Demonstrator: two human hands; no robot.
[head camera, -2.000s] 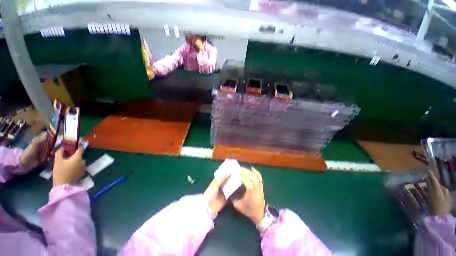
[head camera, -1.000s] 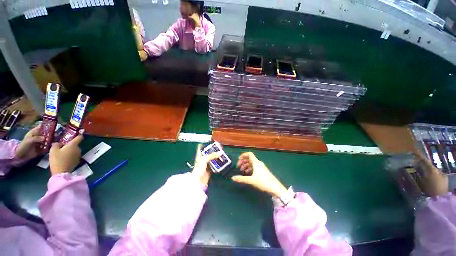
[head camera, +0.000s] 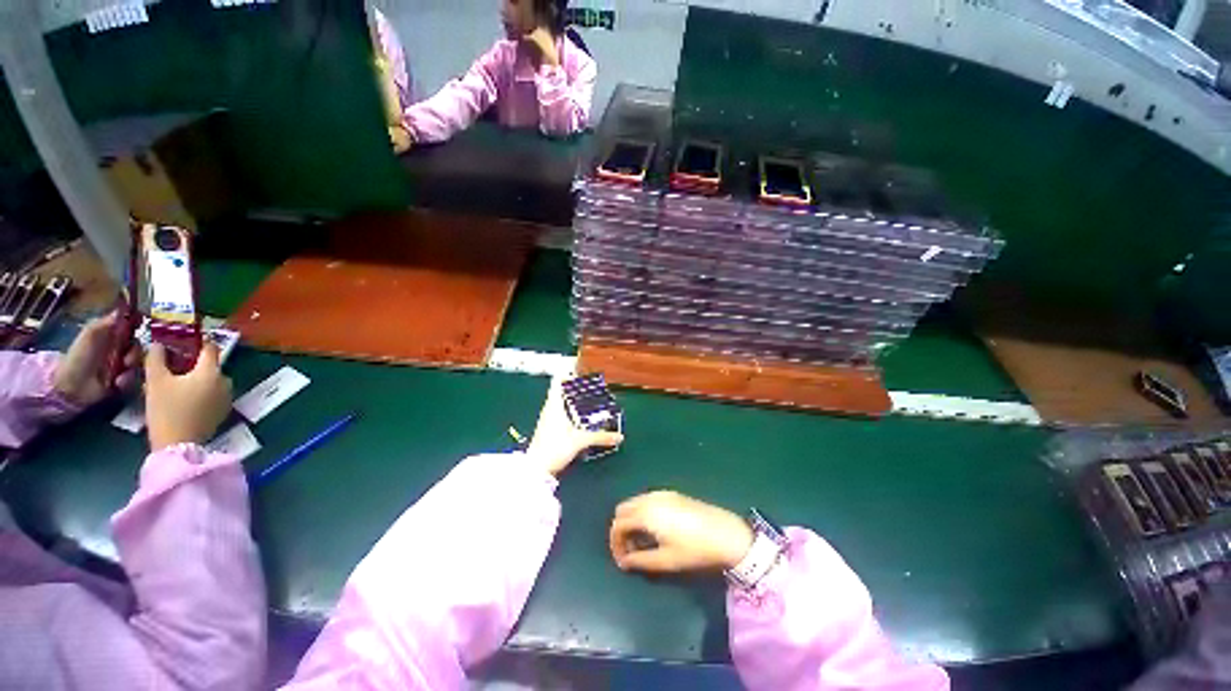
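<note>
My left hand (head camera: 556, 435) holds a small dark palm-sized piece (head camera: 590, 401) with pale marks in rows and a pale lower end, above the green bench. My thumb lies across its lower end. It may be a test card or connector block; I cannot tell which. My right hand (head camera: 675, 531) is apart from it, lower and to the right, low over the bench with fingers curled. A dark spot shows between its fingers; I cannot tell if it is a thing or shadow.
Stacked clear trays (head camera: 756, 277) stand ahead on a reddish-brown board (head camera: 729, 378), closed phones on top. At left, another person's hands hold flip phones (head camera: 170, 290) beside white cards (head camera: 270, 392) and a blue pen (head camera: 305, 450). A phone tray (head camera: 1147, 506) is at right.
The piece in my left hand first showed a white face, then a white-framed one, now a dark one with rows. My right hand has moved away, down towards me. The right-hand neighbour's hand has left view.
</note>
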